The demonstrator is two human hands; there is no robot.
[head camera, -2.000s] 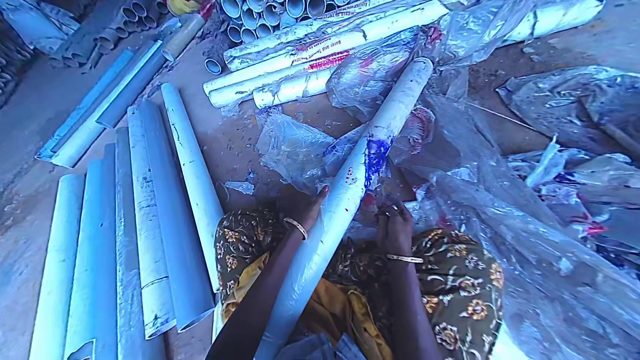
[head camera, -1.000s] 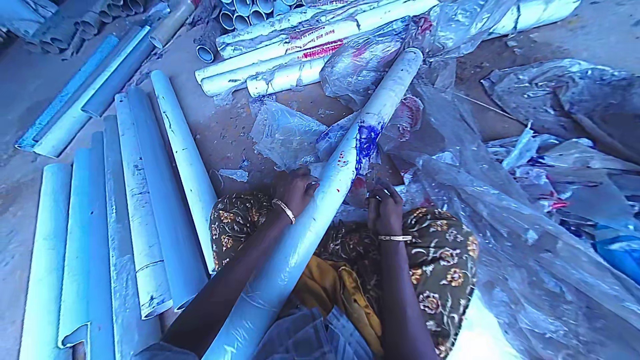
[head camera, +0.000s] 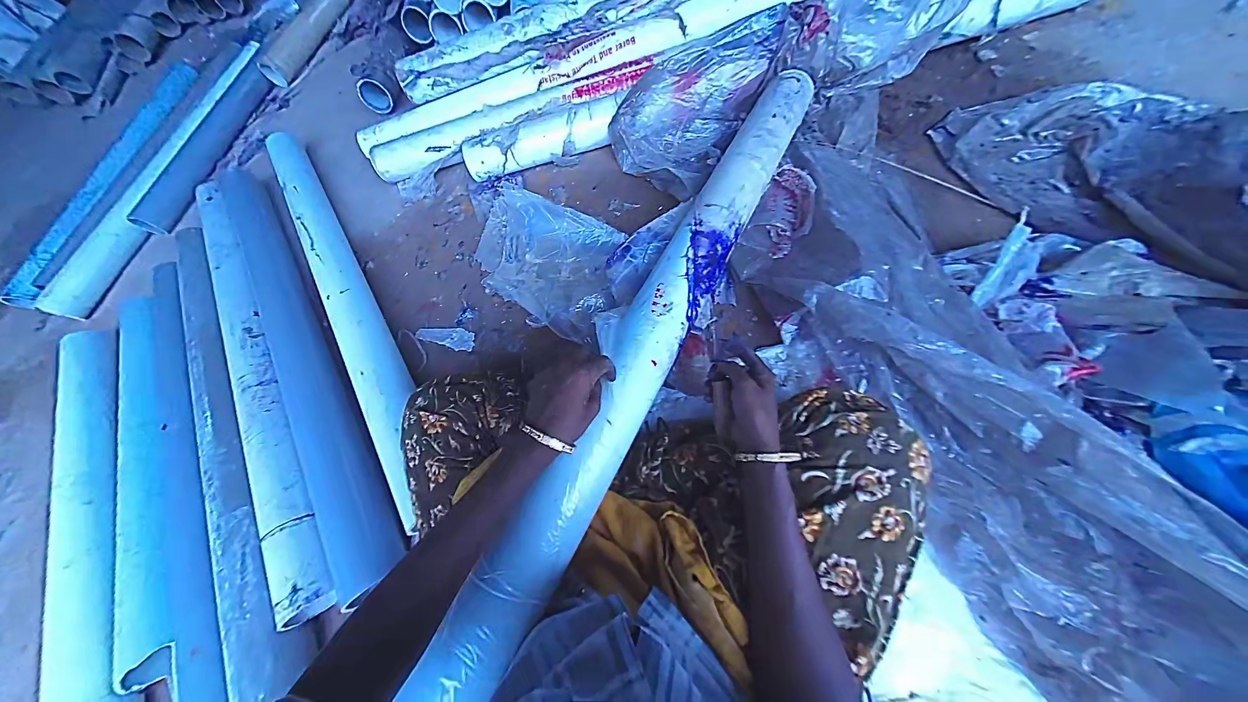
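Note:
A long pale plastic pipe (head camera: 624, 390) slants across my lap, its far end pointing up and to the right. Clear film clings to its near part, and a dark blue smear and red specks mark its middle. My left hand (head camera: 570, 390) is at the pipe's left side, fingers curled, beside a piece of clear plastic film (head camera: 546, 253). Just right of the pipe is my right hand (head camera: 744, 390), thumb and fingers bent close together near crumpled film; whether it pinches some film cannot be told. Both wrists wear bangles.
Several pipes (head camera: 263, 419) lie side by side on the floor at my left. More pale pipes (head camera: 546, 136) with red printing lie ahead, partly under film. A large clear plastic sheet (head camera: 1053, 487) spreads over the right side, next to torn wrappings (head camera: 1121, 312). Open pipe ends (head camera: 375, 95) show farther back.
My hands stay on either side of the pipe, with small finger movements. Since the first frame, my left hand has gone from lying extended along the pipe to curled at its left side.

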